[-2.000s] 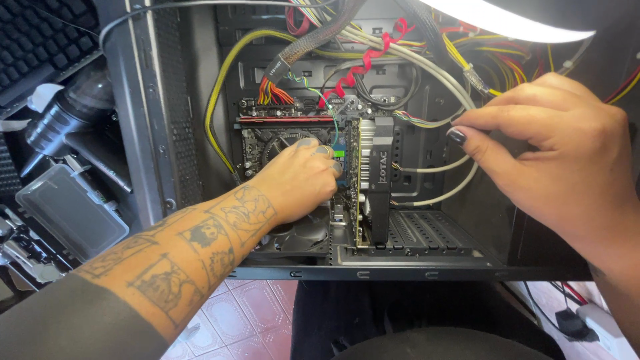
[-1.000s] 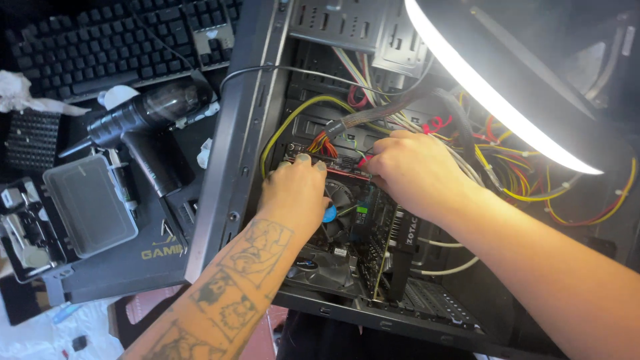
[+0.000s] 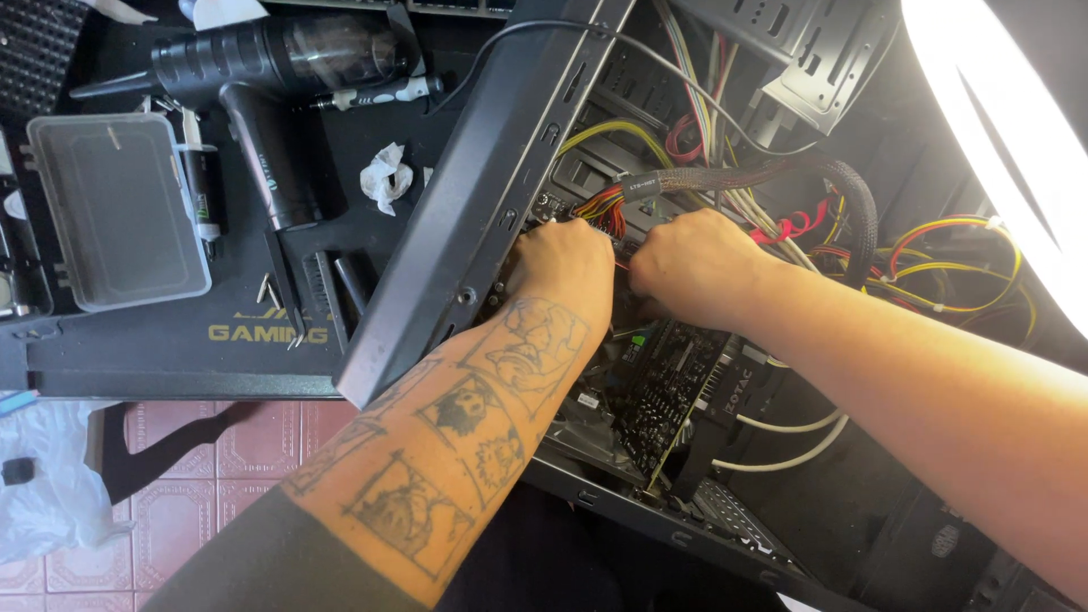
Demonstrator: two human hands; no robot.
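Observation:
Both hands reach into an open black computer case (image 3: 476, 204), over the top of the motherboard. My left hand (image 3: 565, 272) is bent down beside the bundle of coloured motherboard power wires (image 3: 608, 212); its fingertips are hidden. Just to its right, my right hand (image 3: 693, 263) is curled with its fingers down at the board; whether it holds anything cannot be seen. A sleeved power cable (image 3: 765, 174) arches above the right hand. Below the hands stands a Zotac graphics card (image 3: 680, 391). Red ribbon-like strip (image 3: 795, 225) lies among the cables behind the right wrist.
A bright lamp (image 3: 1003, 144) hangs over the upper right. Left of the case, a black desk mat (image 3: 357, 263) bears a handheld air blower (image 3: 272, 68), a clear plastic box (image 3: 123, 212), a screwdriver (image 3: 378, 92), tweezers (image 3: 285, 289), a brush (image 3: 325, 297) and crumpled tissue (image 3: 387, 178).
My right hand has come in from the right side of the case to the board. My left hand has moved from beside the graphics card to the board's upper edge. The view has turned and drawn closer.

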